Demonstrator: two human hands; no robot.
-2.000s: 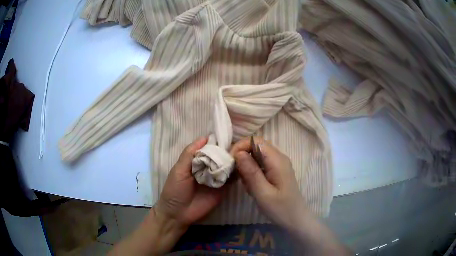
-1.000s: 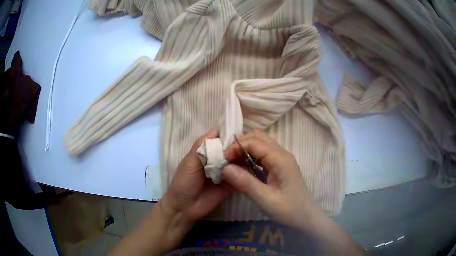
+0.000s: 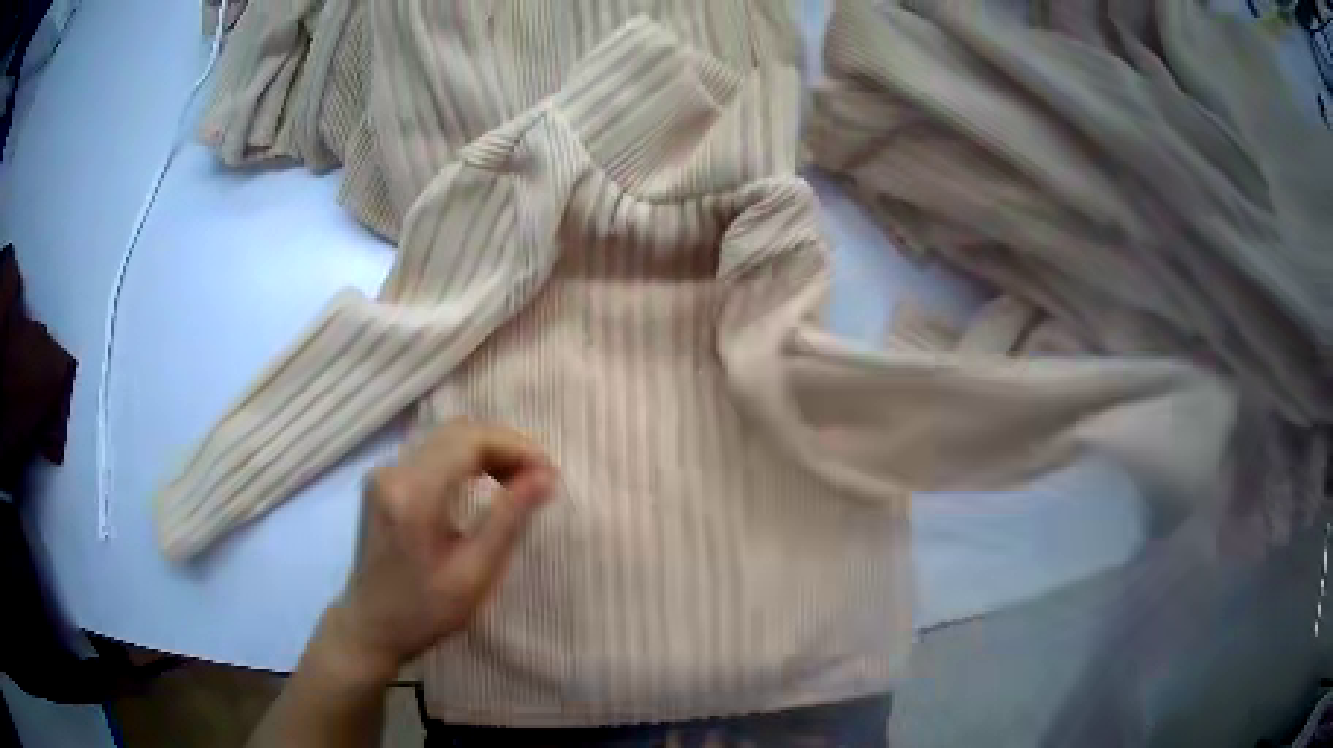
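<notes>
The beige ribbed knit top (image 3: 643, 482) lies flat in front of me, its high collar (image 3: 651, 110) toward the far side. The sleeve at left (image 3: 293, 424) lies stretched out. The other sleeve (image 3: 950, 417) stretches right across the top's side, its end blurred. My left hand (image 3: 453, 533) is over the left part of the body, fingers curled and thumb near the index fingertip, with nothing visible in it. My right hand cannot be made out; only a faint blurred streak shows at the lower right. The snips cannot be seen.
Another beige top (image 3: 439, 73) lies beyond the collar. A beige pile of tops (image 3: 1053, 161) is at the right. A white cord (image 3: 129, 307) runs along the left of the white table (image 3: 219, 278). Dark maroon cloth (image 3: 32, 373) is at the left edge.
The bunched cuff has left my left hand, and that sleeve now stretches to the right. My left hand has moved left. My right hand and the snips have left the centre.
</notes>
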